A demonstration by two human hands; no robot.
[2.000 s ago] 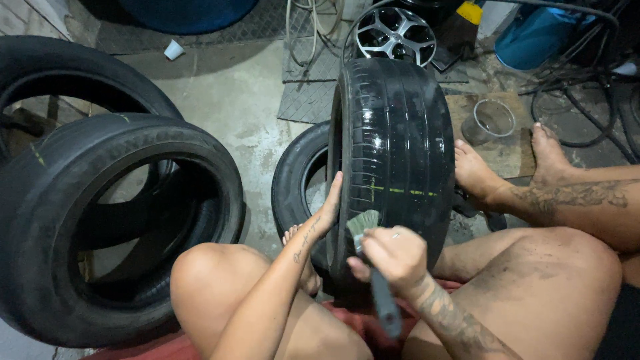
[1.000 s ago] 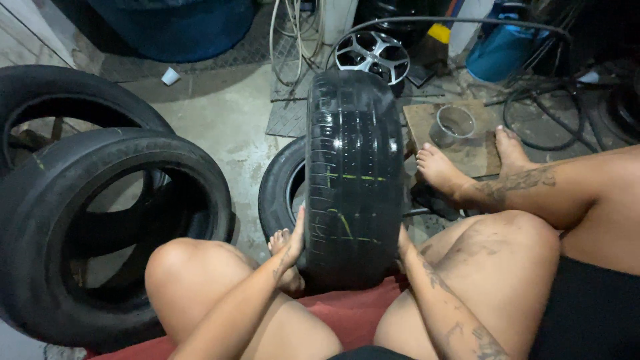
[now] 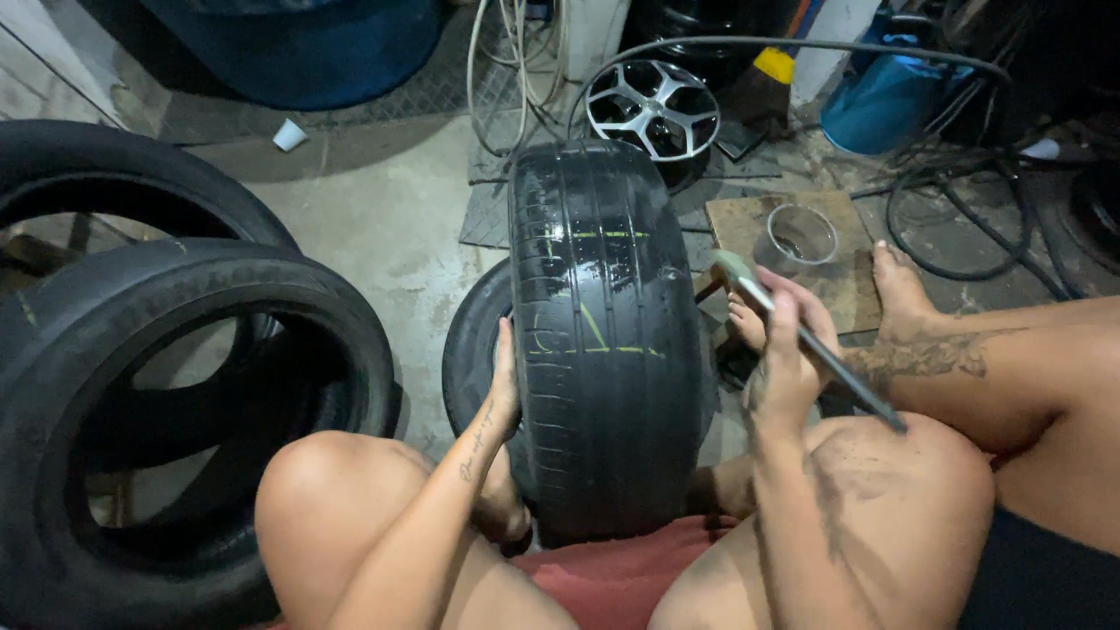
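Note:
A black rubber tire (image 3: 612, 385) stands upright between my knees, its tread facing me, wet and shiny in its upper part and marked with yellow-green lines. My left hand (image 3: 505, 381) rests against the tire's left side; its fingers are partly hidden behind the edge. In my right hand (image 3: 790, 350) is a paintbrush (image 3: 844, 372), held by its handle to the right of the tire, bristles pointing up and left. A clear plastic tub (image 3: 801, 234) with some dark liquid sits beyond that hand on a wooden board (image 3: 744, 219).
Large loose tires (image 3: 350, 350) lie at the left, and another tire (image 3: 468, 350) is behind the upright one. An alloy wheel (image 3: 653, 109), a black hose (image 3: 1019, 236), a blue container (image 3: 875, 105) and a small white cup (image 3: 289, 135) are farther back. Another person's tattooed leg (image 3: 1006, 350) extends in from the right.
One second ago both hands were at the tire's sides. My right hand is now raised to its right with the brush. The tread's yellow-green marks have shifted position.

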